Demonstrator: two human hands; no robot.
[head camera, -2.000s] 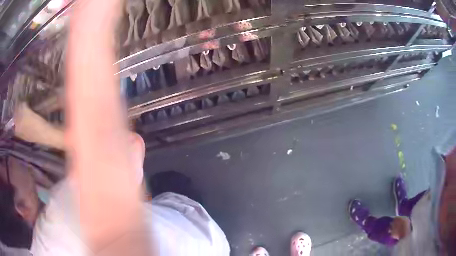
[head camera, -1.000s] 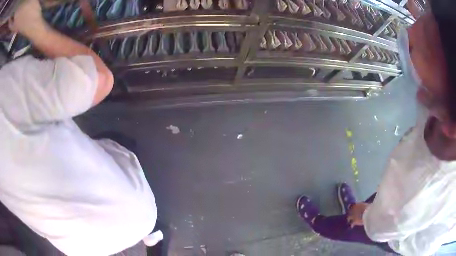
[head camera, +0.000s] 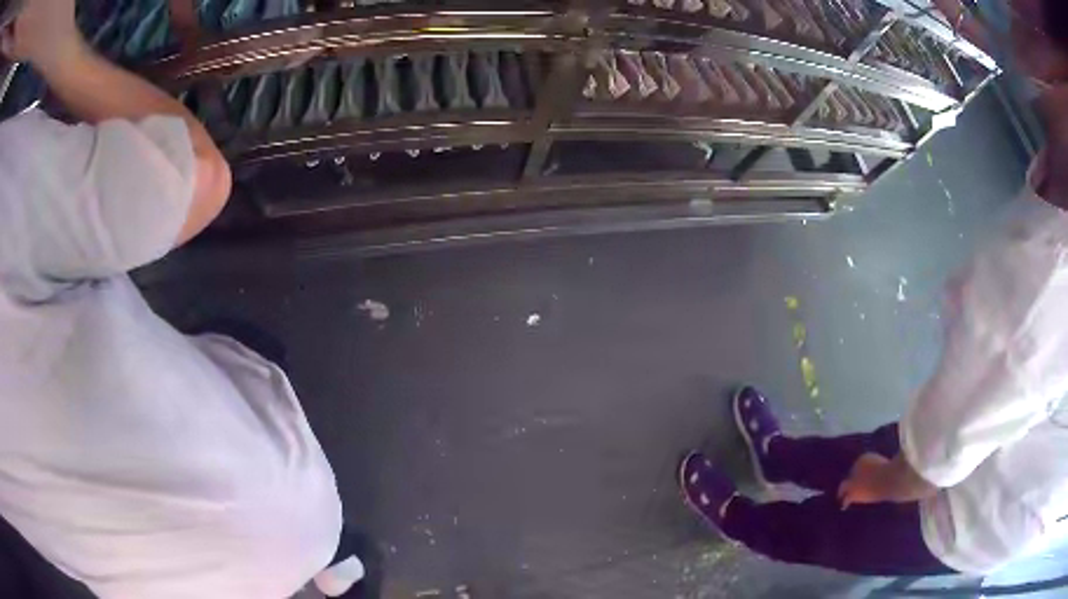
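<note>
Neither of my hands is in view. Nearest in front of me is a long metal rack (head camera: 398, 131) with several curved-looking rails across the top of the picture. Close rows of pinched cloth pieces hang between the rails: blue-green ones (head camera: 424, 87) left of a metal upright and beige or pinkish ones (head camera: 668, 77) right of it. Small pale dots or rings show under the rail at the left. The top of the rack is cut off by the picture's edge.
A person in a white shirt (head camera: 152, 421) fills the left side, one arm raised toward the rack. Another person in a white top (head camera: 1001, 374) and purple trousers is at the right. The dark grey floor (head camera: 550, 386) has worn yellow marks (head camera: 807, 372) and pale scraps.
The large blurred arm and the pink shoes of the earliest frame are gone from view. The view has shifted, and the right-hand person's head is now mostly cut off.
</note>
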